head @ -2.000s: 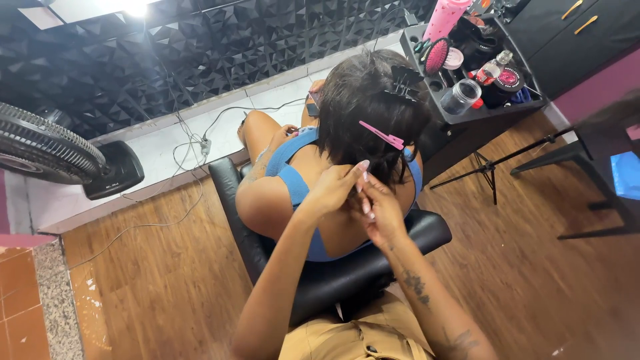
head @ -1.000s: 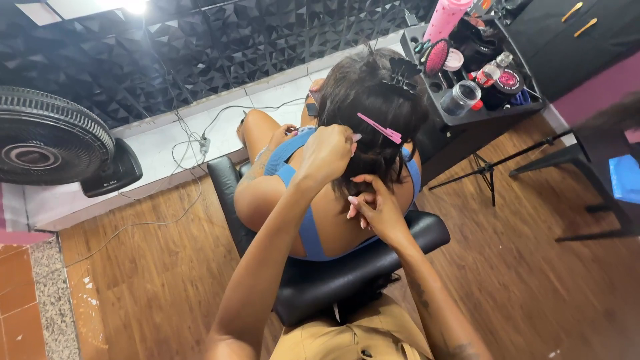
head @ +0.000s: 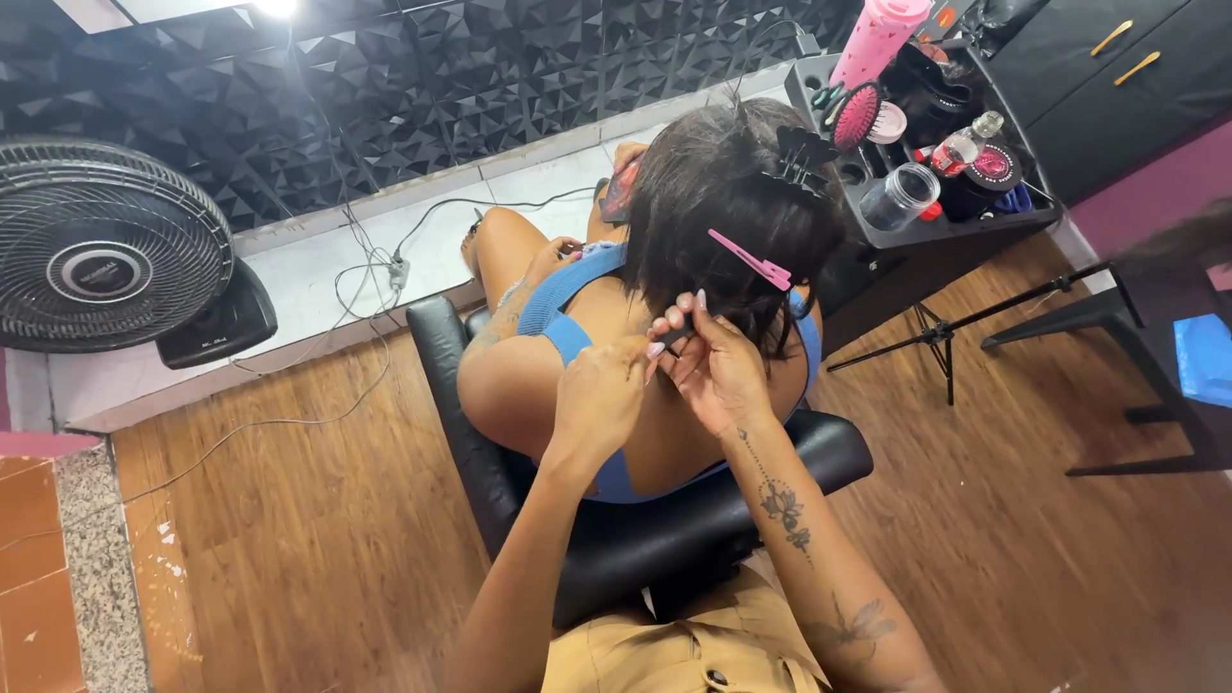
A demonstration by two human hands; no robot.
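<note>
A person in a blue top sits with their back to me in a black salon chair (head: 616, 549), head bent. In their dark hair (head: 712, 183) are a black claw clip (head: 801, 164) and a pink sectioning clip (head: 751, 260). My right hand (head: 717, 371), palm up, pinches a dark lock of hair near the nape. Close against it on the left, my left hand (head: 604, 395) has its fingers curled at the same lock, thumb and fingertips together. The strand between the fingers is small and partly hidden.
A black fan (head: 106, 260) stands on a white ledge at left, with cables (head: 385, 274) beside it. At right, a black trolley (head: 871, 231) holds a pink paddle brush (head: 855, 115), a clear jar (head: 900, 197) and bottles. A black tripod (head: 938, 332) stands beyond it.
My left hand has come down from the hair near the pink clip to beside my right hand. My right hand has turned palm up. The fan head has swung round.
</note>
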